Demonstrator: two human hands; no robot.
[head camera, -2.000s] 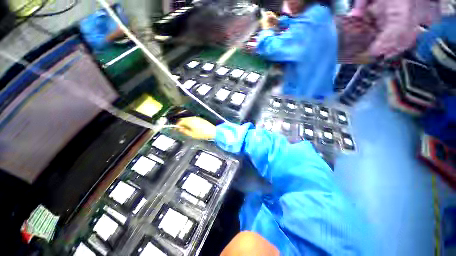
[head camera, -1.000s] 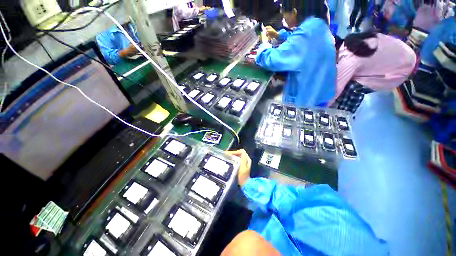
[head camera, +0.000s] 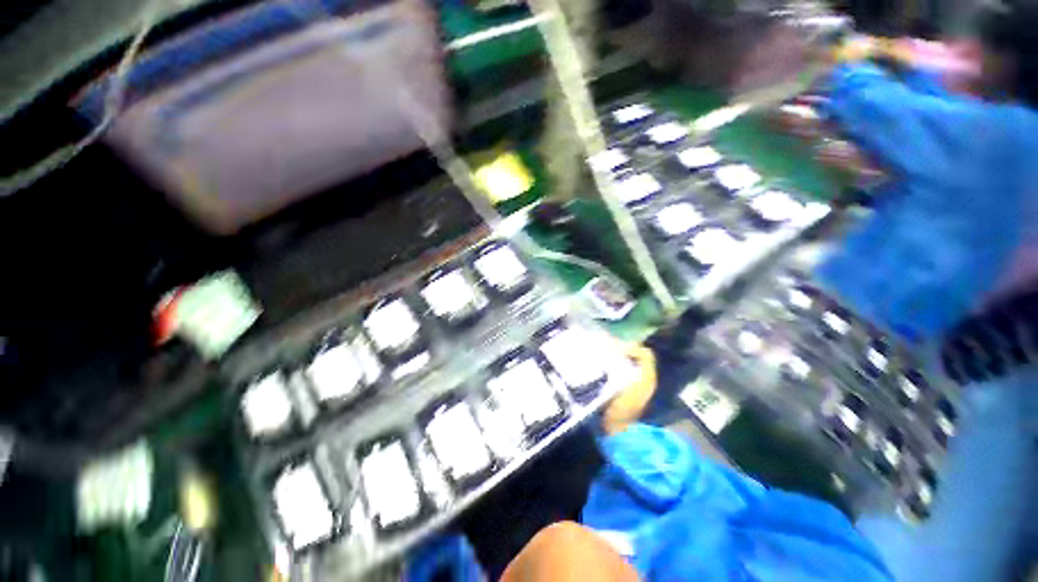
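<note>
The picture is blurred. A clear blister tray (head camera: 421, 426) lies tilted across the lower middle, with two rows of dark handsets (head camera: 393, 483) showing white labels. My right hand (head camera: 632, 387) is at the tray's right end, fingers on its edge; the thumb and finger parts are not sharp. My right sleeve is blue. A bit of blue sleeve shows below the tray at the bottom edge, but my left hand cannot be made out.
A monitor (head camera: 285, 114) and dark keyboard (head camera: 353, 222) stand behind the tray, with a yellow note (head camera: 503, 177). More handset trays lie back right (head camera: 694, 193) and right (head camera: 842, 375). A white cord hangs down. A blue-sleeved person (head camera: 933, 193) is at right.
The view has turned, so the tray now lies more level across the picture. My right hand went from beyond the tray's far end to its right edge and remains there.
</note>
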